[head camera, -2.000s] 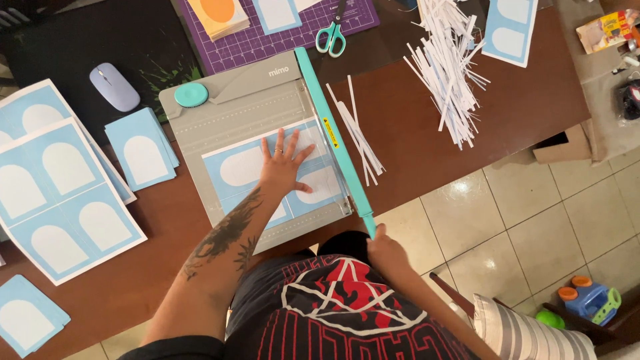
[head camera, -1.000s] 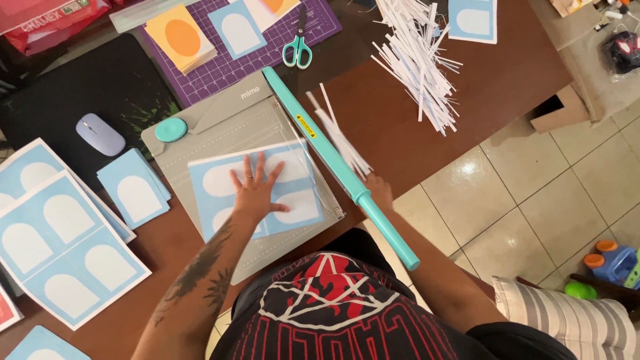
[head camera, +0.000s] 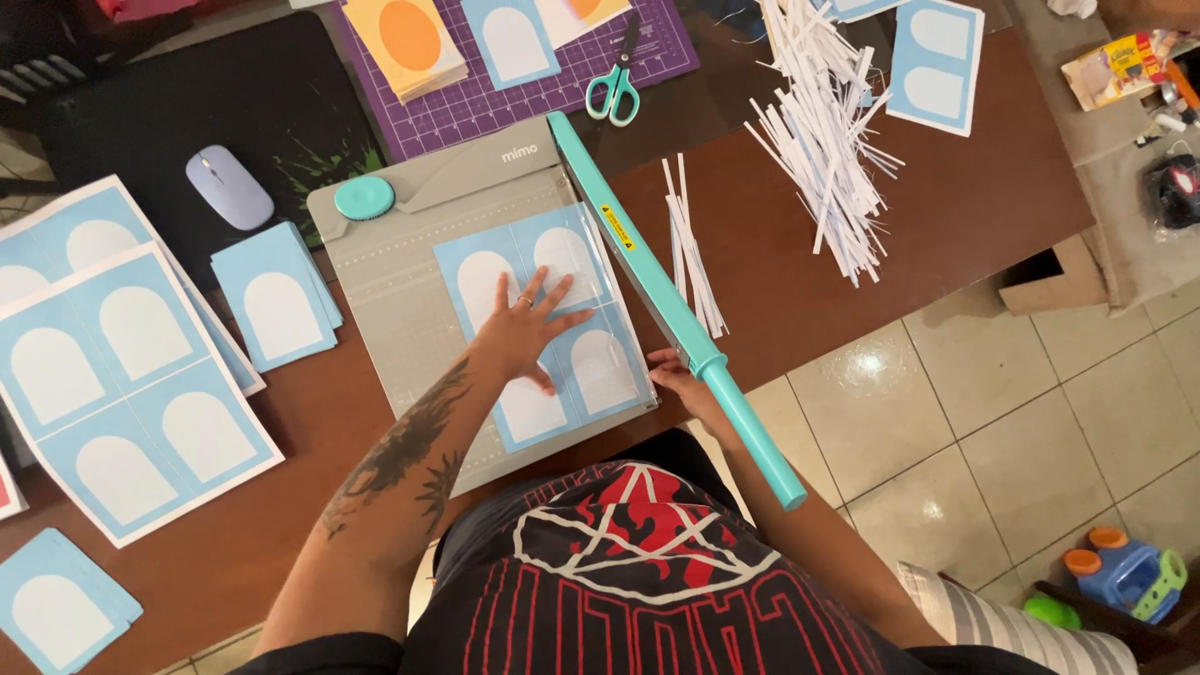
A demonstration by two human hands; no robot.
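My left hand [head camera: 530, 333] lies with spread fingers on a blue printed sheet with white arches [head camera: 581, 281], pressing it against the grey bed of a paper trimmer [head camera: 375, 291]. The sheet's right side is at the trimmer's cutting edge. The teal cutting arm [head camera: 647, 253] is raised and runs above the right side of the bed. My right hand [head camera: 684, 380] is low, under the arm's handle, by the bed's lower right corner; its fingers are partly hidden and whether they hold anything cannot be made out. Thin white paper strips [head camera: 692, 262] lie right of the arm.
A large heap of paper strips [head camera: 825, 141] lies at upper right. Teal-handled scissors [head camera: 614, 94] rest on a purple cutting mat [head camera: 422, 122]. Uncut printed sheets [head camera: 131, 384], a stack of blue cards [head camera: 281, 300] and a mouse [head camera: 230, 187] are at left. Tiled floor [head camera: 872, 394] shows beyond the table's edge.
My right hand has left the handle of the cutting arm and moved to the trimmer's right edge. The arm has been raised. The sheet under my left hand has been shifted and turned on the bed.
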